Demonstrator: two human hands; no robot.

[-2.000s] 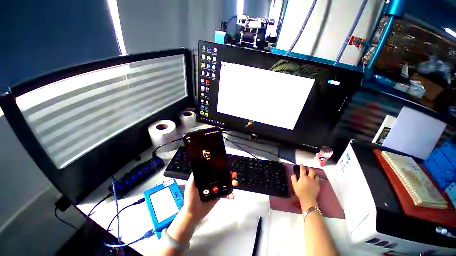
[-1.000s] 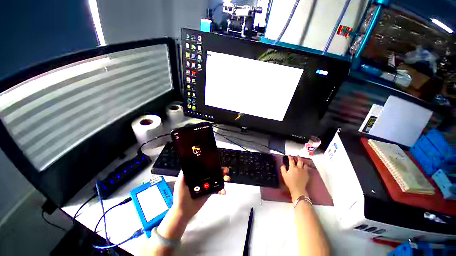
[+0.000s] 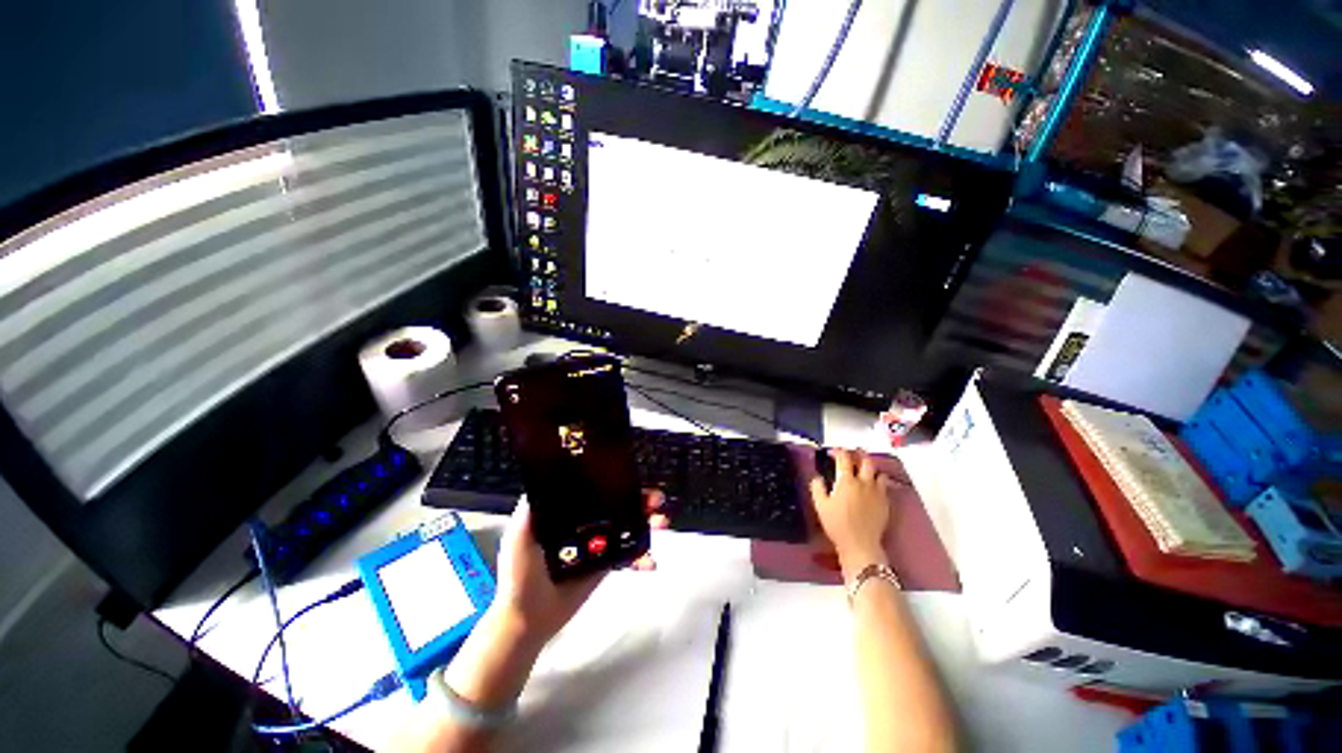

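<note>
My left hand (image 3: 533,577) holds a black smartphone (image 3: 574,464) upright, its dark screen towards me with a red round button near the bottom. The phone is in front of the left part of a black keyboard (image 3: 721,483). My right hand (image 3: 854,508) rests over a small black mouse (image 3: 826,468) on a dark red pad (image 3: 920,544); the hand covers most of the mouse. A monitor (image 3: 721,243) behind shows a white window and a column of icons at left.
A blue test unit (image 3: 427,597) with cables lies left of my left arm, near a blue-lit black hub (image 3: 336,508). A black pen (image 3: 715,680) lies between my arms. White rolls (image 3: 408,368) stand behind. A white and black printer (image 3: 1016,515) is at right.
The whole view has shifted, so the scene sits further left and slightly higher in the picture. Both hands keep their holds on the phone and the mouse.
</note>
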